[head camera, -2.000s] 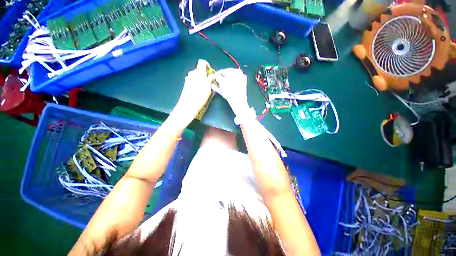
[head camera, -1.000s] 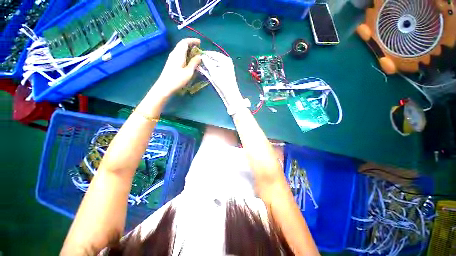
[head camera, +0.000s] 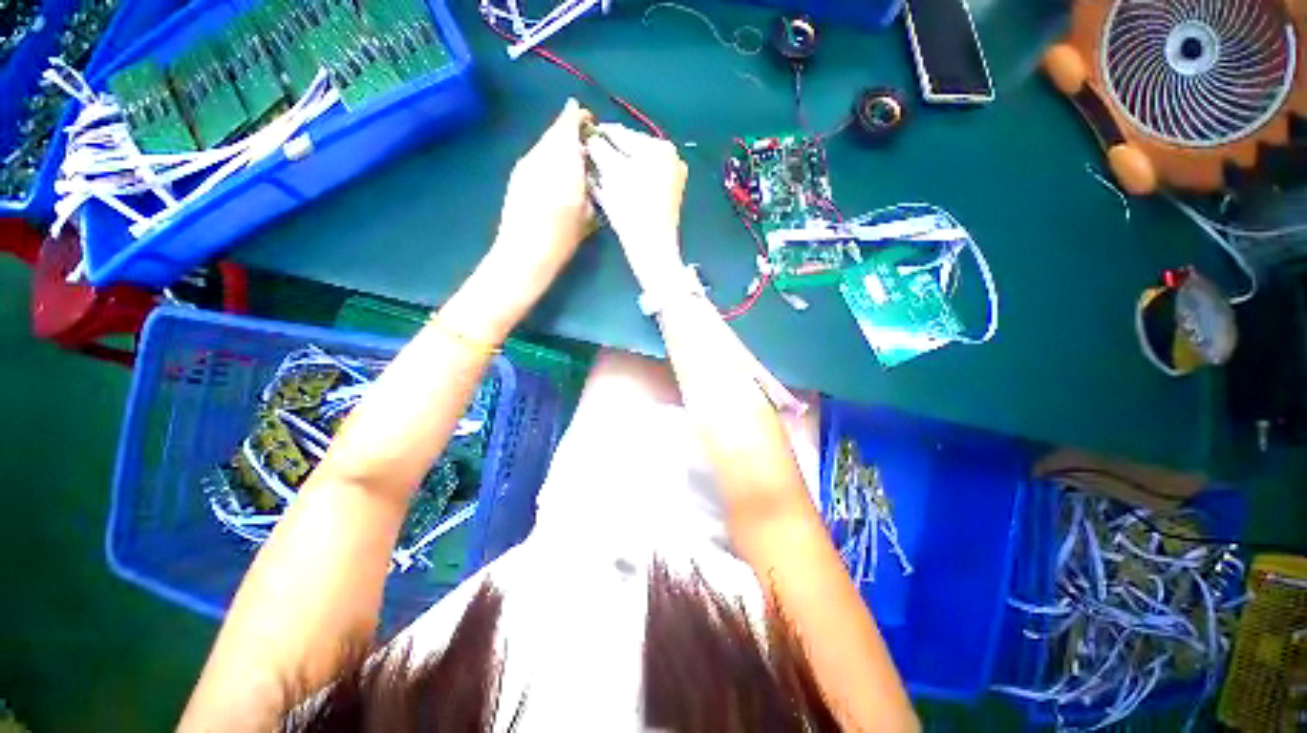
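Note:
My left hand (head camera: 552, 193) and my right hand (head camera: 638, 179) meet above the green bench mat, left of the main board. Both grip a small circuit board (head camera: 589, 132), mostly hidden by the fingers; only a thin yellowish edge shows between them. A white ribbon cable (head camera: 774, 387) shows beyond my right wrist, under the forearm. The green main board (head camera: 793, 201) lies flat on the mat with red wires at its left. A light green adapter board (head camera: 903, 305) lies beside it, with white cables looping to the right.
Blue bins hold boards and cables at back left (head camera: 287, 186), near left (head camera: 122, 473) and near right (head camera: 925, 573). Two black discs (head camera: 879, 110), a phone (head camera: 949, 50), an orange fan (head camera: 1097, 100) and a small round tub (head camera: 1187, 322) are at the right. A yellow basket (head camera: 1269, 644) is far right.
My hands have come closer together around the board. The yellowish piece that showed below my left hand is no longer visible. The view has shifted slightly.

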